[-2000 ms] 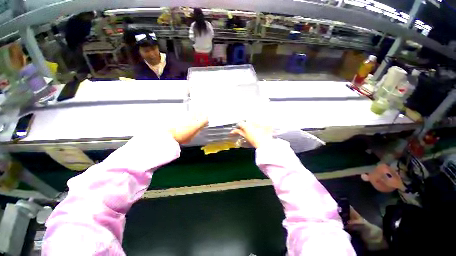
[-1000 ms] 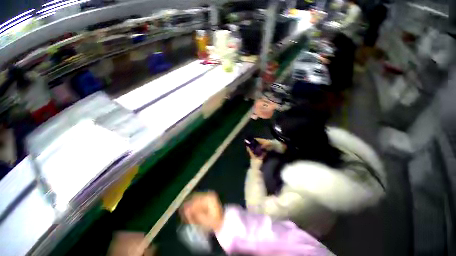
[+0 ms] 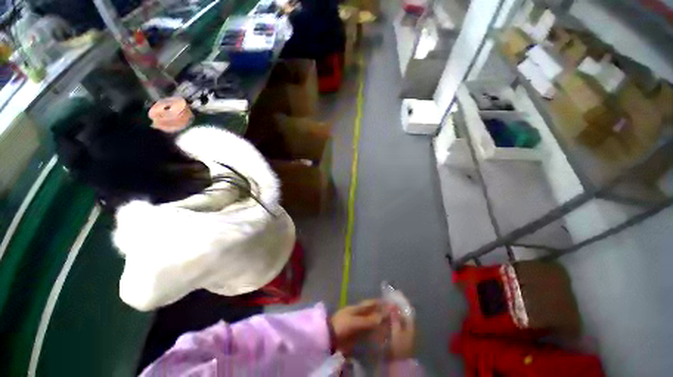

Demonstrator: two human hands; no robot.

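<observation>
A small, clear, shiny piece, apparently crinkled plastic (image 3: 396, 297), is between my hands at the bottom centre of the head view. My left hand (image 3: 359, 322) holds its left side with bent fingers. My right hand (image 3: 401, 333) is upright close beside it, with its fingers at the piece. Both hands are small and a little blurred, and they are above the grey floor. What is inside the plastic, if anything, I cannot tell.
A seated person in a white fluffy top (image 3: 206, 254) is at the left by the green bench (image 3: 44, 294). Brown cartons (image 3: 299, 173) stand behind them along the yellow floor line (image 3: 353, 191). Red stools (image 3: 483, 302) and a metal rack (image 3: 516, 232) are at the right.
The view has swung right from the bench to the aisle. My hands have left the white box on the shelf and are now together at the small clear piece.
</observation>
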